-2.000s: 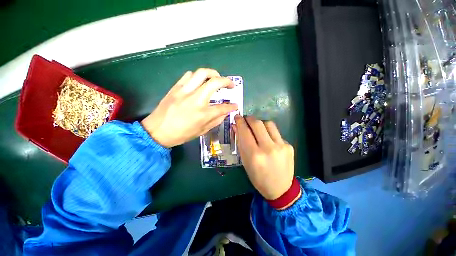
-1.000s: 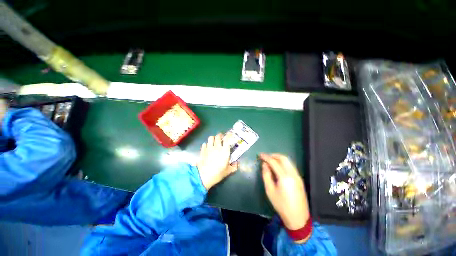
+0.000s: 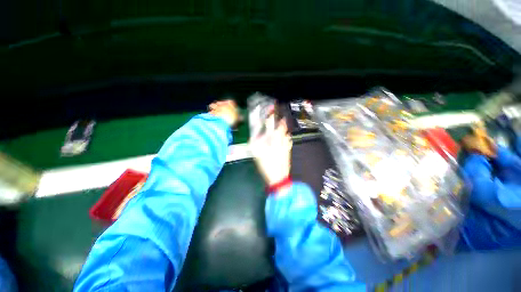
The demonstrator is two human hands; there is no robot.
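Note:
A silvery phone unit [image 3: 261, 113] is at the far side, over the green belt, blurred by motion. My right hand [image 3: 273, 149] reaches forward with its fingers on the unit's near part and appears to grip it. My left hand [image 3: 226, 112] is stretched out over the belt, to the left of the unit and apart from it. It is small and blurred, and its fingertips cannot be made out. Loose small boards [image 3: 336, 204] lie heaped in the black tray [image 3: 308, 162], right of my right arm.
A red bin [image 3: 117, 197] of pale pieces stands left, partly behind my left sleeve. Another phone unit [image 3: 78, 138] lies on the belt at left. Clear plastic trays [image 3: 380, 171] stand right. A white rail [image 3: 97, 172] edges the belt. Another person's hand [image 3: 479, 142] shows far right.
The view has shifted. Both hands have moved forward from the bench to the belt. My left hand has left the phone frame it was on; my right hand is now on a phone unit.

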